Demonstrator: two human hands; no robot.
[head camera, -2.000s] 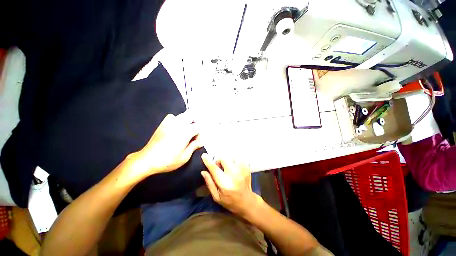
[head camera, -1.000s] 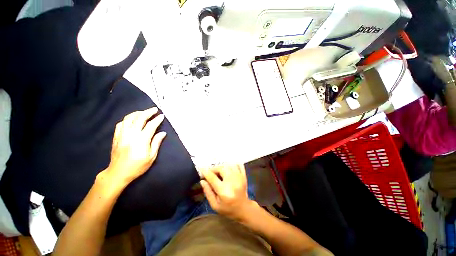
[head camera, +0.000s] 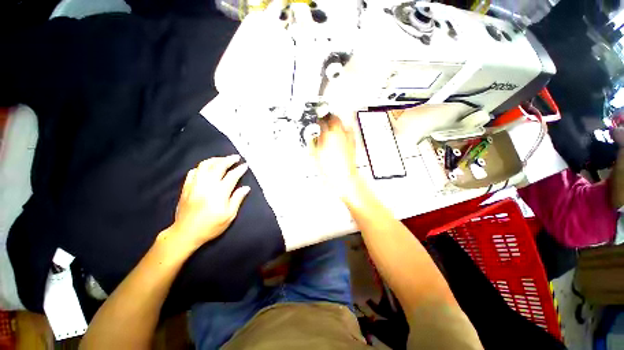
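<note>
A large black cloth (head camera: 116, 150) lies spread left of the machine, its straight edge running along the white table. My left hand (head camera: 211, 199) rests palm down on the cloth near that edge, fingers slightly apart, holding nothing visible. My right hand (head camera: 335, 154) is over the white machine bed, with its fingertips by the needle area of the white sewing machine (head camera: 438, 75). The right fingertips are overexposed, so whether they hold anything cannot be told. A small dark-and-white round part shows beside them.
A flat phone-like rectangle (head camera: 382, 145) lies on the machine bed. A tan tray (head camera: 503, 158) with small spools is at the bed's right end. A red basket (head camera: 510, 263) with dark cloth stands below right. A white tag (head camera: 63, 304) hangs lower left. Another person's magenta sleeve (head camera: 571, 208) is at right.
My right hand has left the cloth's front corner and moved up to the needle area. My left hand stays on the cloth near its edge. The camera view has shifted.
</note>
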